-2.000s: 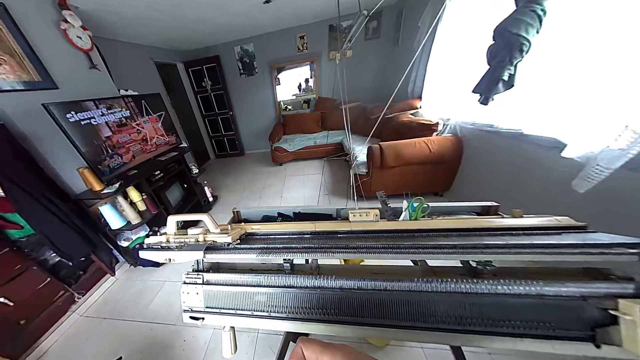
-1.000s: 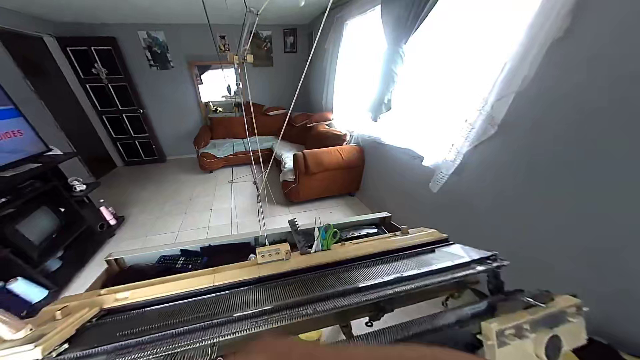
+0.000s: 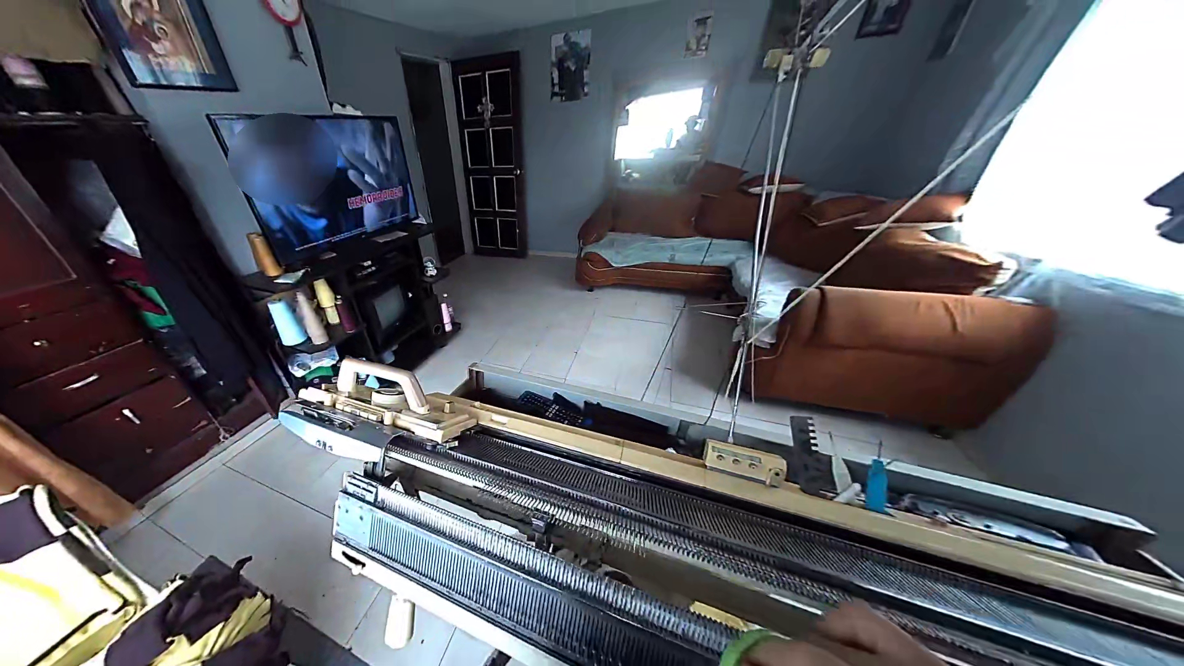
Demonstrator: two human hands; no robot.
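Note:
At the bottom edge, one of my hands [image 3: 865, 634], partly cut off, is over the front of a two-bed knitting machine, near its needles; a green band [image 3: 743, 646] lies at its left. Which hand it is and what it grips, I cannot tell. The rear needle bed [image 3: 647, 495] and front needle bed [image 3: 490, 564] run side by side. A carriage with a beige handle [image 3: 384, 379] rests at the rear bed's left end. Yarn strands [image 3: 760, 213] hang from a tension mast toward a beige row counter [image 3: 745, 461]. A brown tapering form [image 3: 60, 472], possibly an arm, enters at left.
Dark and yellow folded fabric [image 3: 208, 620] is at lower left. Behind the rear bed, a tray [image 3: 980, 486] holds tools, including a blue-handled one [image 3: 876, 483]. Yarn cones [image 3: 310, 319] stand beside the television [image 3: 324, 185]. An orange sofa [image 3: 916, 351] stands beyond the machine.
The view has swung left since one second ago. A hand shows at the bottom edge in each frame; its own motion is unclear.

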